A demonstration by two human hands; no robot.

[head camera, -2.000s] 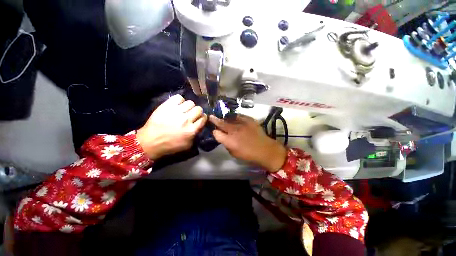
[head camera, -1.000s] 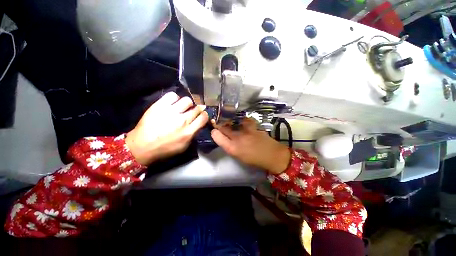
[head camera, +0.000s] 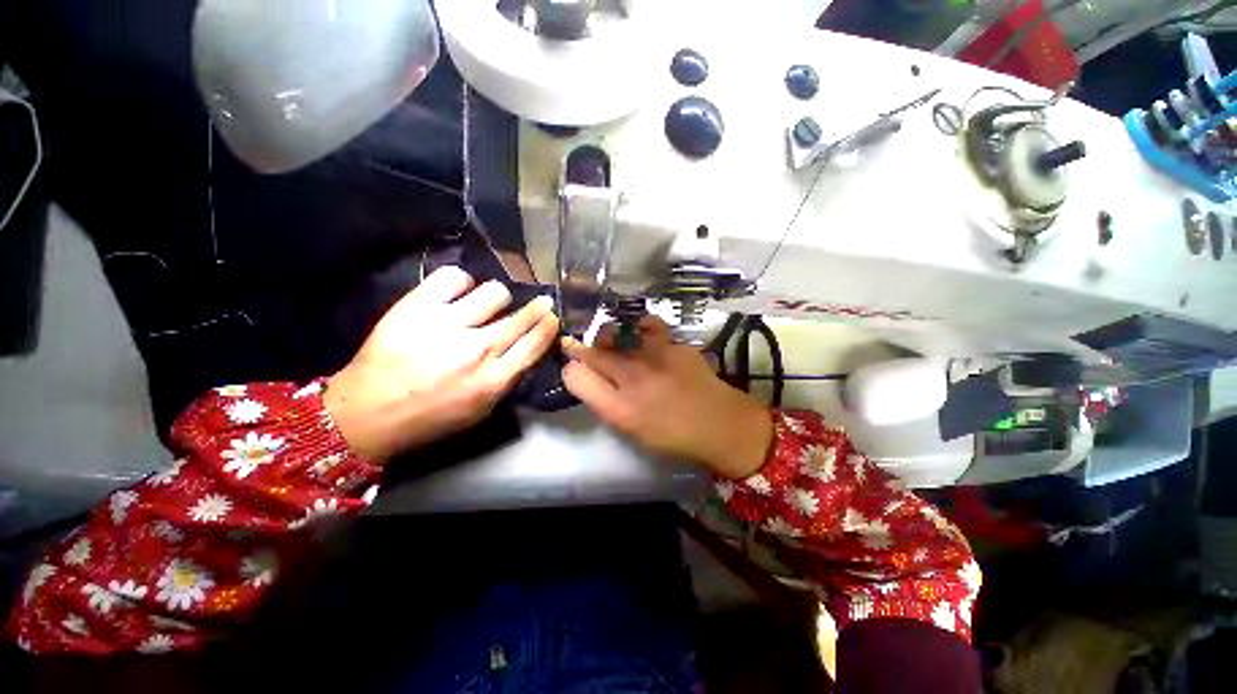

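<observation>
The dark garment (head camera: 312, 203) lies left of and under the needle area of the white sewing machine (head camera: 841, 203), with thin pale thread lines on it. My left hand (head camera: 441, 355) presses and pinches the garment's edge just left of the presser foot area. My right hand (head camera: 665, 393) is close beside it, fingertips on the same dark edge just right of and in front of the needle area. The needle itself is hidden by the fingers and machine parts. A small dark fold shows between the hands.
Black shears' handles (head camera: 760, 355) show right of my right hand. A white rounded object (head camera: 895, 391) sits farther right. A pale grey dome (head camera: 315, 82) hangs over the cloth. A blue tray (head camera: 1183, 149) is at the machine's right end. A white cord (head camera: 25, 163) lies far left.
The view has moved closer to the machine since the first frame, then shifted slightly. Both hands stay at the garment's edge near the needle area; the fingers have moved only a little.
</observation>
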